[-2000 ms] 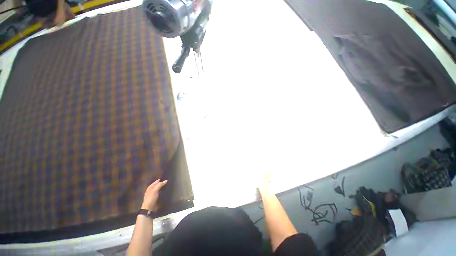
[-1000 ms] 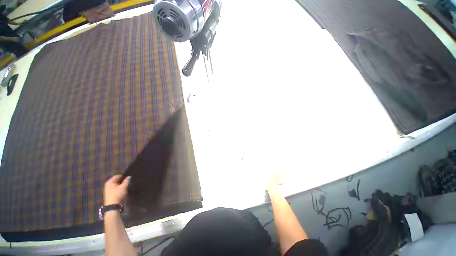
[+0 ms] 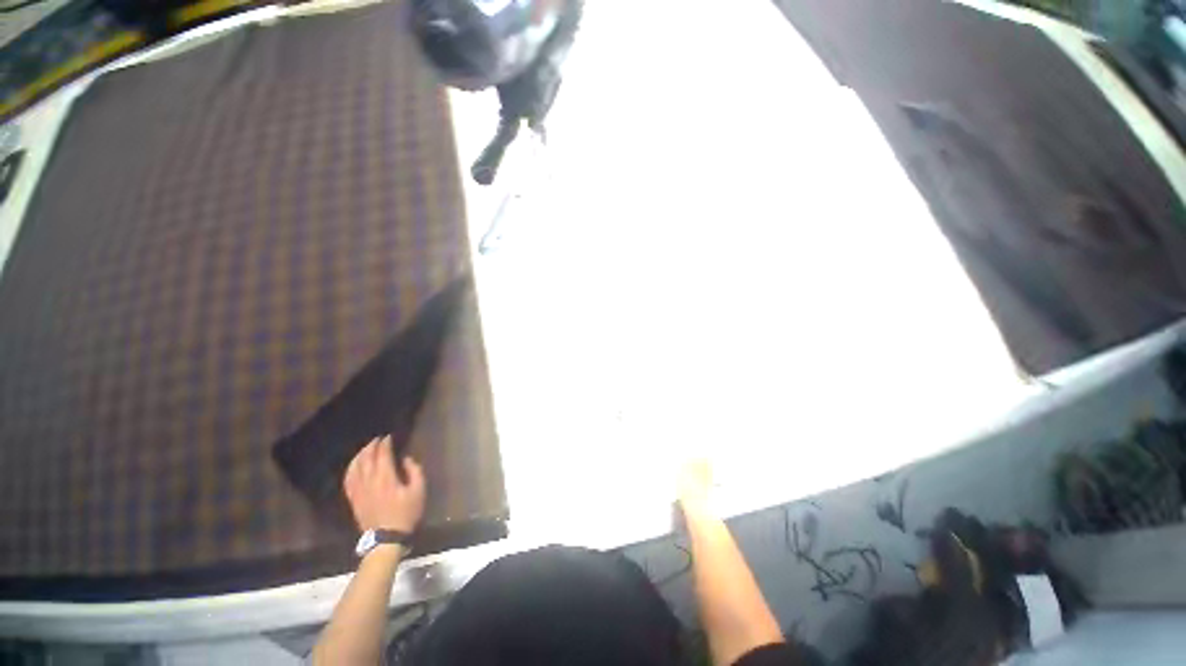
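Observation:
A stack of checked fabric (image 3: pixel 221 286) lies on the left part of the cutting table, its thick dark edge along the near side. Its near right corner shows a folded-back dark flap (image 3: pixel 377 377), lying over the check. My left hand (image 3: pixel 386 488) lies on the near end of this flap, fingers spread a little and not pinching; the view is blurred. My right hand (image 3: pixel 697 484) rests at the near edge of the white table (image 3: pixel 728 325), washed out by glare; its fingers cannot be made out.
A cutting machine with a round motor (image 3: pixel 488 39) and dark handle stands at the top centre, beside the fabric. A second dark fabric stack (image 3: pixel 1027 182) lies on the right. Cloth heaps (image 3: pixel 962 586) lie below the table's near edge at the right.
The corner, first nearly flat, was lifted and turned back to the left by my left hand. The flap now lies folded over the check, and my left hand has moved right and loosened.

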